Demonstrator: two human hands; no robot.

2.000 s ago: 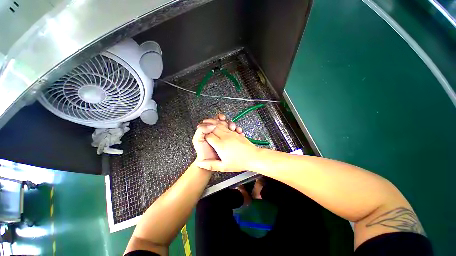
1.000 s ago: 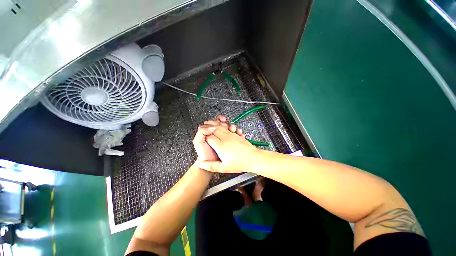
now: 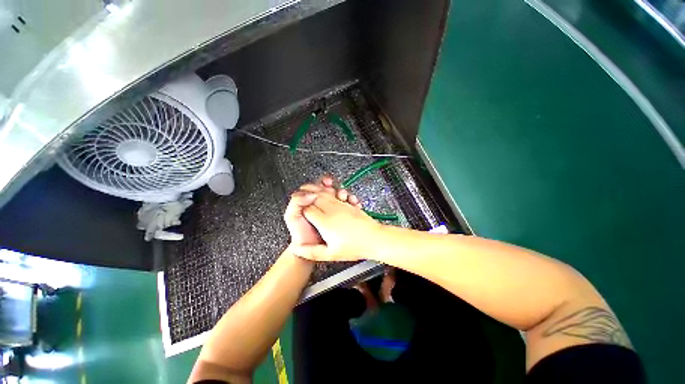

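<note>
My left hand and my right hand are bare and clasped together, fingers interlaced, above the front part of the wire mesh tray. No tool shows in them. A pair of green-handled cutters lies on the mesh just behind my hands, which hide part of it. Another pair of green-handled cutters lies further back, handles spread. Tiny silvery specks cover the mesh.
A white fan lies in the hood at the left, with a crumpled whitish bundle below it. A thin pale cable crosses the mesh. The green conveyor belt runs along the right.
The view has shifted slightly, so the tray and cutters appear a little further left. My hands stay clasped as before.
</note>
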